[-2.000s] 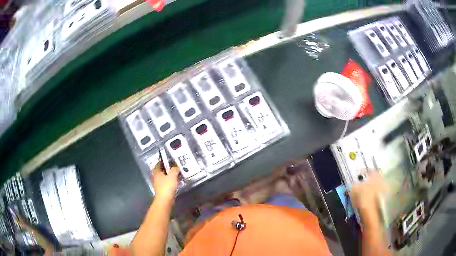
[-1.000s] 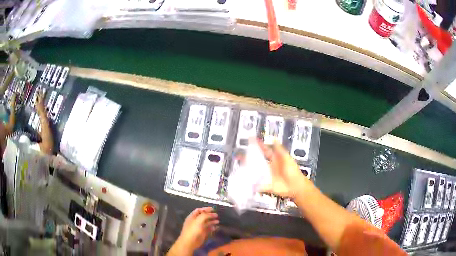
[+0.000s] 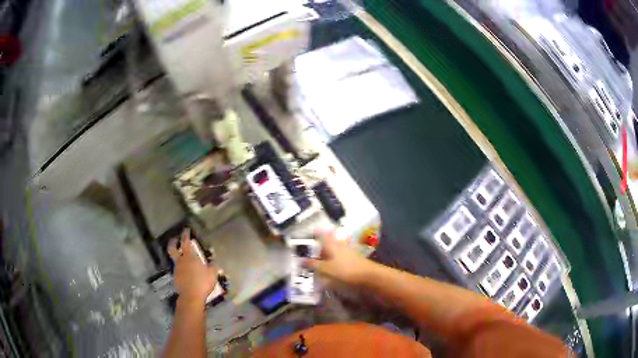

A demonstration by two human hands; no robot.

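Note:
My right hand (image 3: 336, 260) grips a white housing (image 3: 303, 283) by its side, over the machine's front. My left hand (image 3: 192, 269) is at the left slide's dark fixture (image 3: 175, 234), with its fingers around a white housing (image 3: 215, 291) that it mostly covers; the contact is blurred. Another white housing (image 3: 274, 195), with a dark red oval near one end, lies in the dark fixture (image 3: 264, 155) of the right slide.
The cream-white machine body (image 3: 189, 49) rises ahead, its head above the slides. A red-orange button (image 3: 370, 238) and blue display (image 3: 273, 297) are at the front. Whitish sheets (image 3: 357, 87) and a tray of housings (image 3: 491, 171) lie rightward, beside the green conveyor (image 3: 532, 126).
The view has swung left from the bench to the machine. The crumpled clear-white item in my right hand is gone; it now holds a housing. My left hand has moved onto the left fixture.

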